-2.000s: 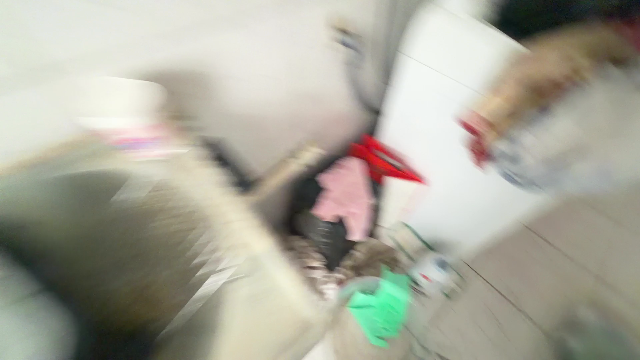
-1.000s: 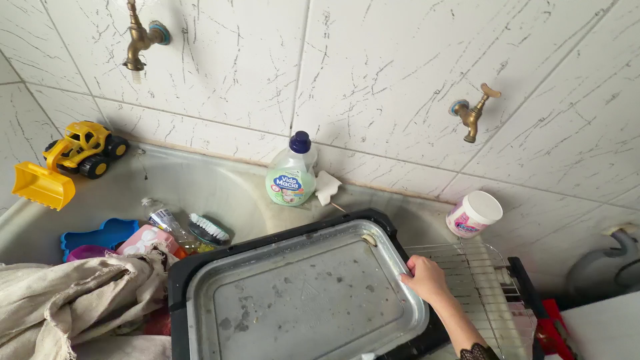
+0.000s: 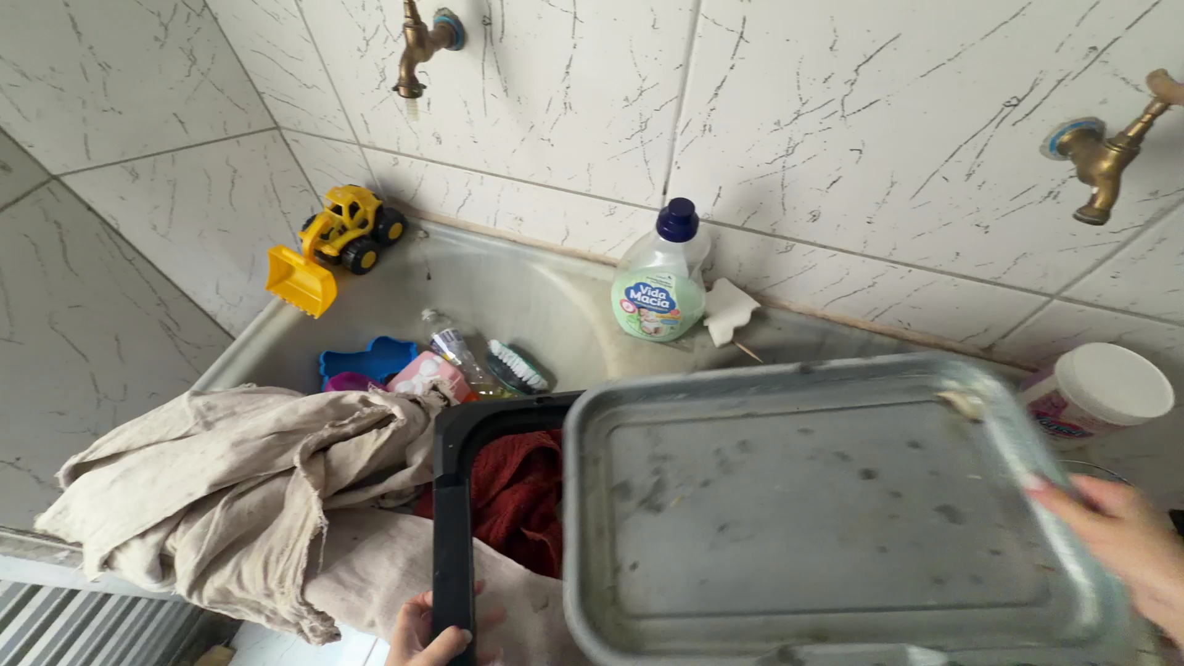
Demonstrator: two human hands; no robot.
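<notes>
My right hand (image 3: 1115, 536) grips the right rim of a worn grey metal tray (image 3: 814, 518). My left hand (image 3: 430, 638) holds the left side of a black rectangular frame (image 3: 453, 546), which lies partly under the tray. Through the frame's opening show a dark red cloth (image 3: 523, 495) and a pale cloth. A crumpled beige cloth (image 3: 231, 472) drapes over the sink's edge to the left of the frame. Behind the tray stands a clear bottle of green liquid with a dark blue cap (image 3: 661, 277).
In the sink (image 3: 518, 287) lie a scrub brush (image 3: 518, 365), a small clear bottle (image 3: 453, 347) and a blue plastic item (image 3: 370, 361). A yellow toy loader (image 3: 338, 236) sits on the rim. Two brass taps (image 3: 421, 46) jut from the tiled wall; a white tub (image 3: 1096, 393) stands at the right.
The tray has shifted to the right across the black frame, uncovering the frame's left part and the red cloth within it. My left hand has come into view on the frame.
</notes>
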